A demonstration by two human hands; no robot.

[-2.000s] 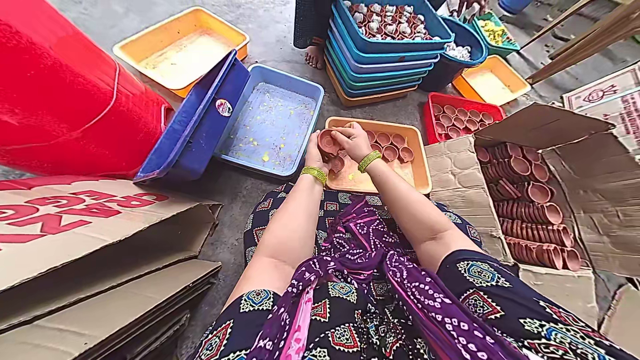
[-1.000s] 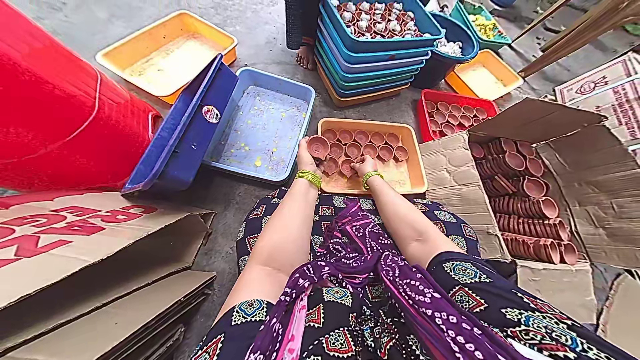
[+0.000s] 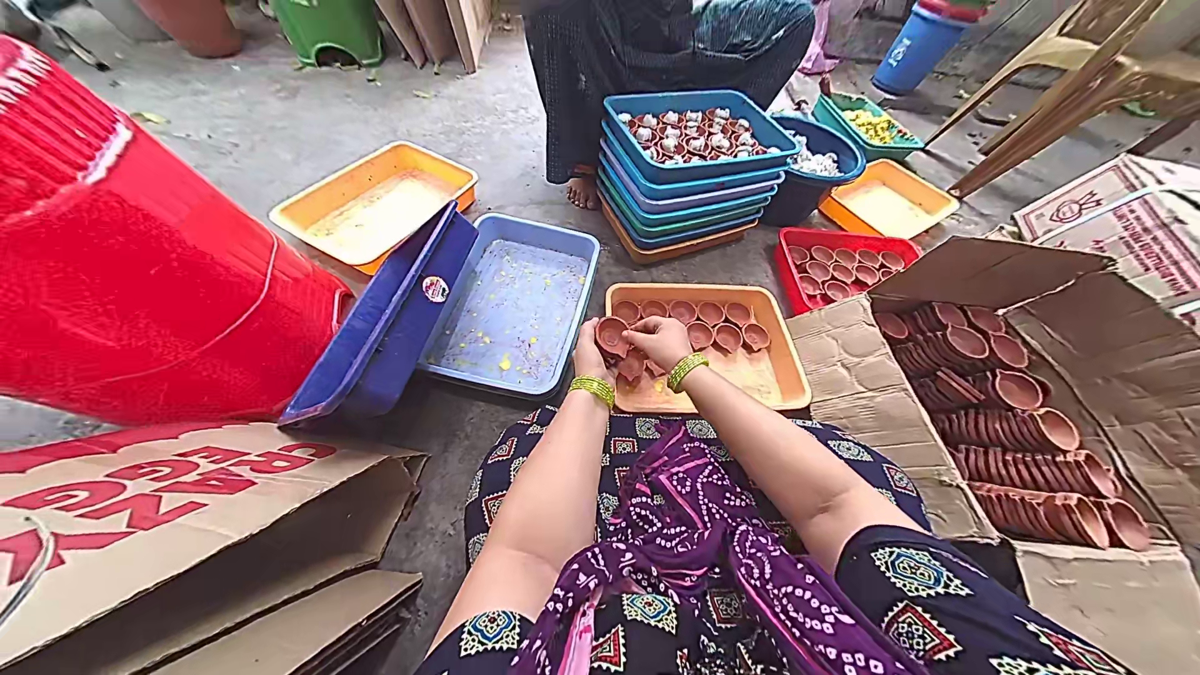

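Note:
My left hand [image 3: 592,354] holds a small stack of terracotta clay lamps [image 3: 613,334] over the left side of a shallow orange plastic tray [image 3: 787,375]. The fingertips of my right hand [image 3: 662,341] touch the rim of the held lamps. Beneath and between my hands, more lamp edges show, partly hidden. Inside the tray, clay lamps [image 3: 727,337] stand in rows along the far side, while the near right part shows bare tray floor. At my right, an open cardboard box [image 3: 848,366] holds many nested rows of clay lamps [image 3: 1012,427].
A red tray [image 3: 787,272] of lamps lies beyond the box. Stacked trays [image 3: 694,202], the top one with filled lamps, stand ahead near a seated person. A light blue tray [image 3: 506,375], a tilted dark blue tray [image 3: 375,328], a red sack and flattened cartons [image 3: 187,506] are at left.
Both hands have come together over the tray's left side; a second ago they were apart, the left holding lamps and the right among the lamps in the tray. The view has tilted up somewhat.

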